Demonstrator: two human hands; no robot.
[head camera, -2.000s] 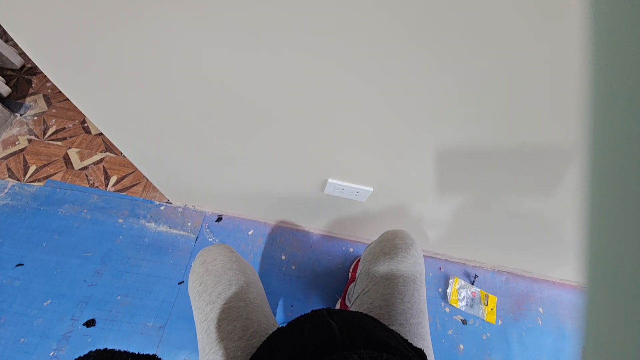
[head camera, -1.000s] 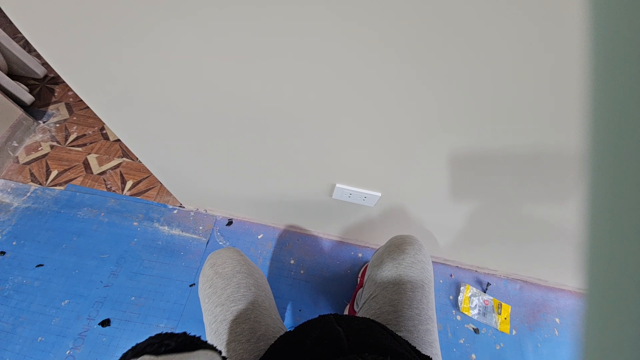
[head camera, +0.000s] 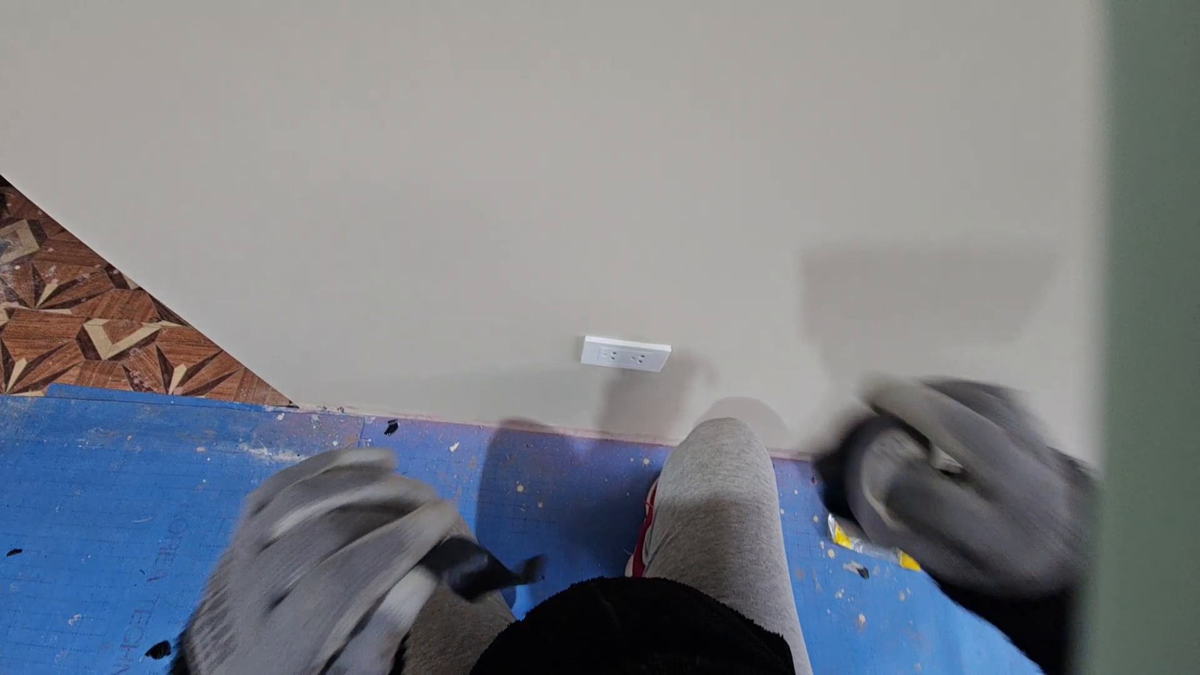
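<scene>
My left hand, in a grey work glove, is at the lower left, its fingers curled round a crumpled strip of black material that sticks out to the right. My right hand, also gloved and blurred by motion, is at the right in front of the wall's foot. It grips a dark round roll, probably tape, whose details are blurred. Between my hands, a white double wall outlet sits low on the pale grey wall.
Blue protective sheeting with paint specks and black scraps covers the floor by the wall. Patterned wood flooring shows at the left. A yellow and clear packet lies partly behind my right hand. A green vertical edge runs down the right side.
Both gloved hands have come into view, the left with the black strip and the right with the dark roll. My right hand now partly covers the packet.
</scene>
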